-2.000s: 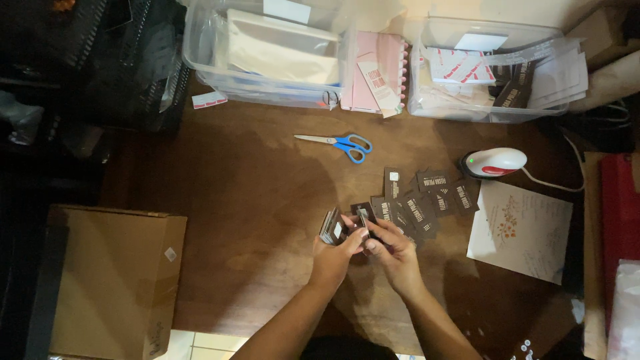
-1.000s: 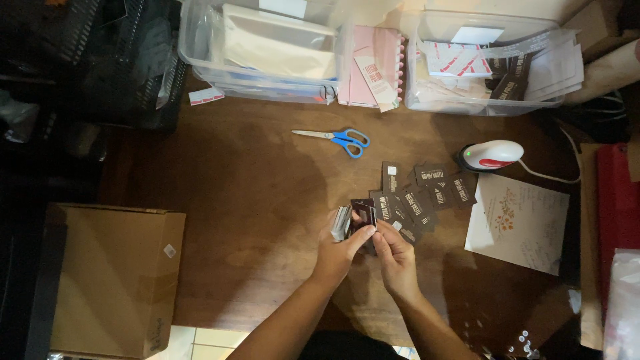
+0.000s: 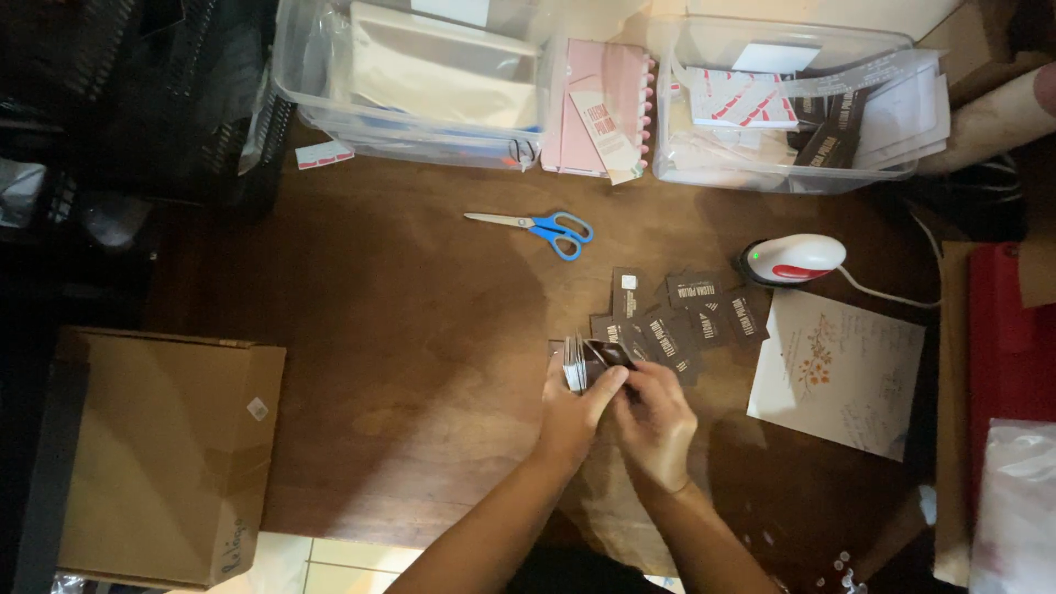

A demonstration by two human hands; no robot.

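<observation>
My left hand (image 3: 573, 412) grips a stack of dark cards (image 3: 575, 365), seen on its pale edges. Beside it, my right hand (image 3: 657, 412) pinches a dark card (image 3: 612, 353) at the right side of the stack. Just beyond my hands, several dark brown printed cards (image 3: 667, 330) lie overlapping on the wooden table (image 3: 396, 330). Blue-handled scissors (image 3: 540, 229) lie farther back, left of the cards. To the right of the cards is a white and red mini heat press (image 3: 796, 259) with a green light, its cord running right.
Two clear plastic bins (image 3: 412, 124) (image 3: 709, 169) stand at the back with a pink notebook (image 3: 557, 124) between them. A cardboard box (image 3: 157, 462) is at left. A printed paper sheet (image 3: 837, 371) lies right, near a red object (image 3: 994, 346). Part of a person's arm (image 3: 1002, 120) shows upper right.
Both hands stay near the same spot over the table, still holding cards. My right hand's fingers have shifted at the cards. An arm now shows at the upper right edge.
</observation>
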